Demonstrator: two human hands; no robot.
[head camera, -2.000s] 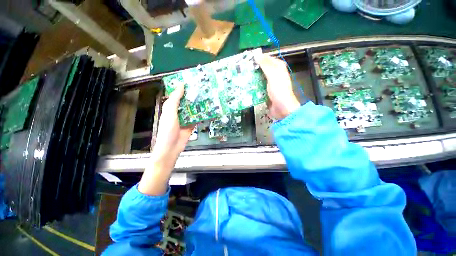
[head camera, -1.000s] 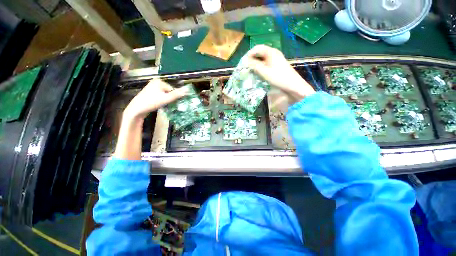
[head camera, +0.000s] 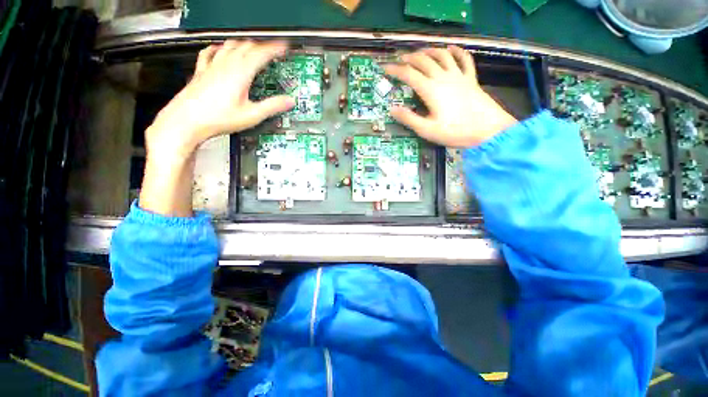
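Observation:
A square solder pallet (head camera: 338, 172) lies on the conveyor in front of me with four green circuit boards in it. My left hand (head camera: 221, 97) is over the outer edge of the upper left circuit board (head camera: 309, 85), fingers spread and thumb on the board. My right hand (head camera: 446, 97) is over the outer side of the upper right circuit board (head camera: 365, 89), fingers spread. The lower left circuit board (head camera: 291, 167) and lower right circuit board (head camera: 386, 169) lie uncovered, flat in the pallet.
More loaded pallets (head camera: 617, 139) lie on the conveyor at the right. The conveyor's metal rail (head camera: 349, 241) runs along the near side. Stacked black trays (head camera: 39, 178) stand at left. The green bench (head camera: 310, 17) with a small fan (head camera: 660, 15) is behind. Other pallets (head camera: 237, 329) lie low below.
The large panel seen first became two separate boards, one in each hand. These two boards now lie in the pallet's upper pockets under my hands. The view has moved closer.

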